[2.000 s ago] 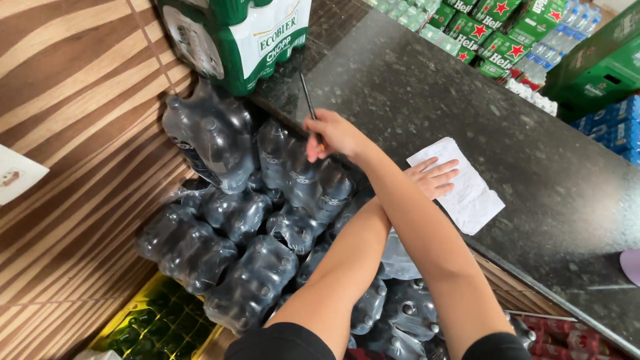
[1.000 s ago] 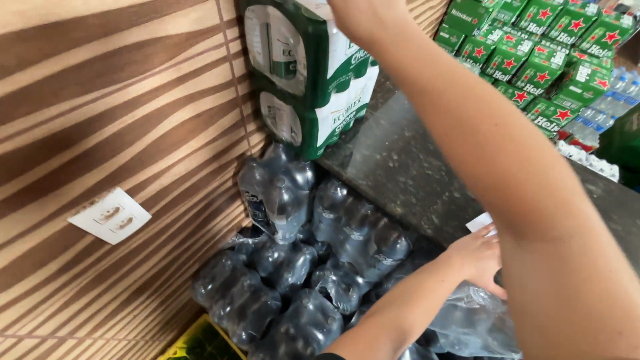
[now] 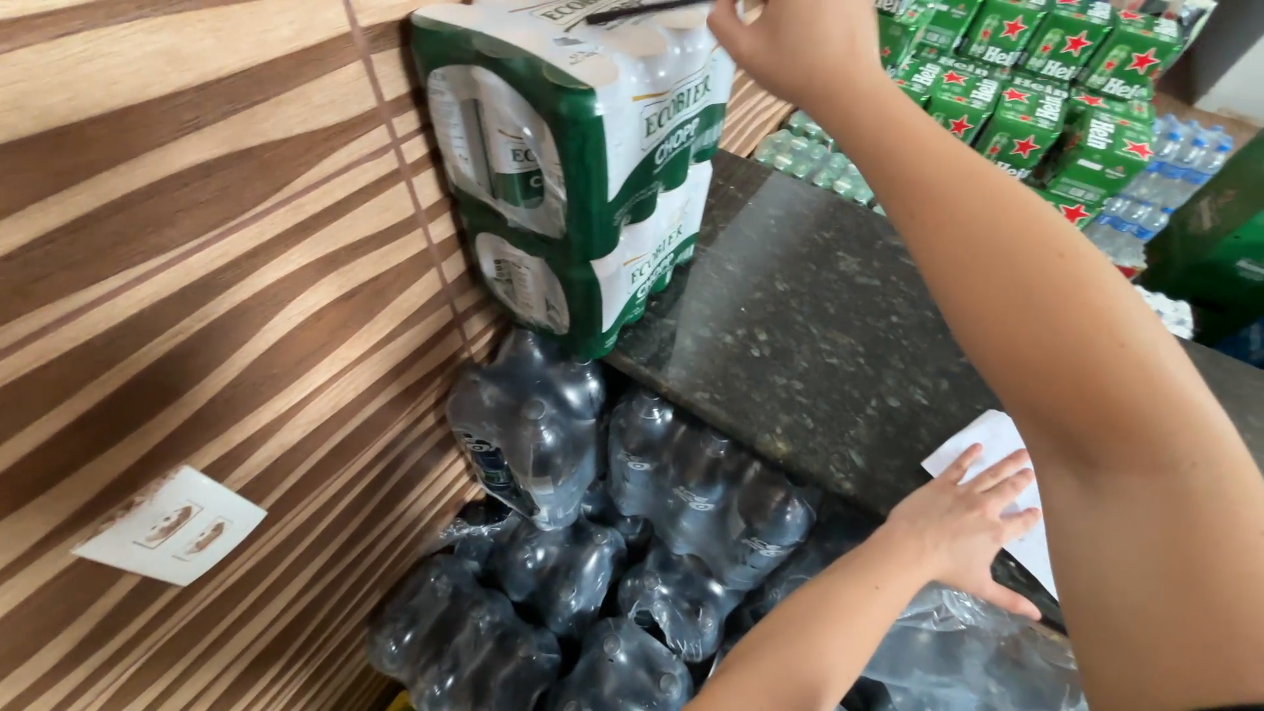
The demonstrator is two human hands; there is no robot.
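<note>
My right hand (image 3: 805,44) is raised at the top edge and holds a dark pen (image 3: 647,10) over the upper of two stacked shrink-wrapped packs of beer cans (image 3: 642,148). Part of this hand is cut off by the frame. My left hand (image 3: 963,528) lies with spread fingers on a white paper sheet (image 3: 987,444) at the edge of the dark granite countertop (image 3: 810,326). My right forearm crosses above and hides part of the sheet.
Wrapped packs of dark bottles (image 3: 711,484) are piled below the counter. A wood-patterned wall (image 3: 247,296) with a small printed card (image 3: 173,526) stands at left. Green beer cartons (image 3: 1027,118) and wrapped water bottles (image 3: 1185,153) are stacked beyond the counter.
My right hand with the pen has moved up to the stacked can packs from above the dark bottles. My left hand stays at the paper. The view has shifted left.
</note>
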